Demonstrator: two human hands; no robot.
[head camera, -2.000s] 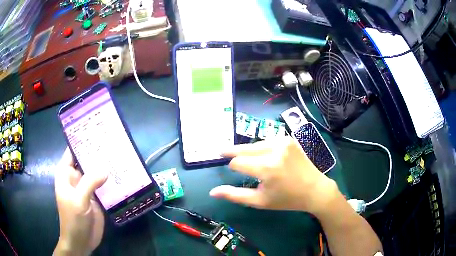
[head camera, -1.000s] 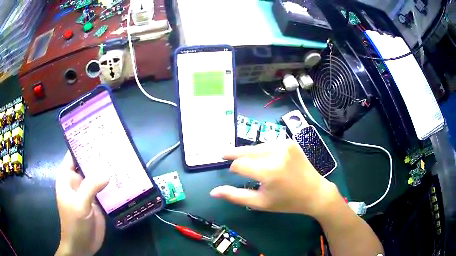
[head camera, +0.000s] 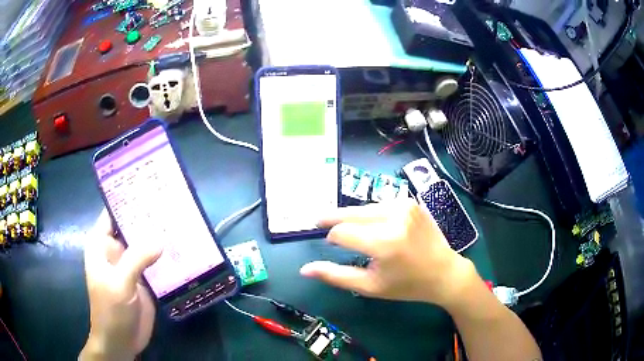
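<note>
My left hand (head camera: 120, 289) holds a smartphone (head camera: 166, 218) with a dark blue case and a pink-topped page, its thumb on the screen. A second smartphone (head camera: 299, 169) lies on the dark green mat, showing a white screen with a green block. My right hand (head camera: 395, 250) is over the mat, fingers apart and holding nothing, with a fingertip at this phone's lower right corner. A green board (head camera: 247, 262) lies beside the held phone. A small board (head camera: 321, 340) with red (head camera: 274, 326) and black clip leads lies near the bottom edge.
A dark red test box (head camera: 78, 116) with a white socket stands at the back left. Boards with yellow transformers (head camera: 20, 187) lie far left. A silver and black device (head camera: 445, 208), a fan (head camera: 480, 130), a white cable (head camera: 540, 208) and a black tray holding white paper (head camera: 582, 127) are at right.
The whole view has shifted slightly, so most things appear a little further right. Both hands keep nearly the same pose, and the left still holds the phone.
</note>
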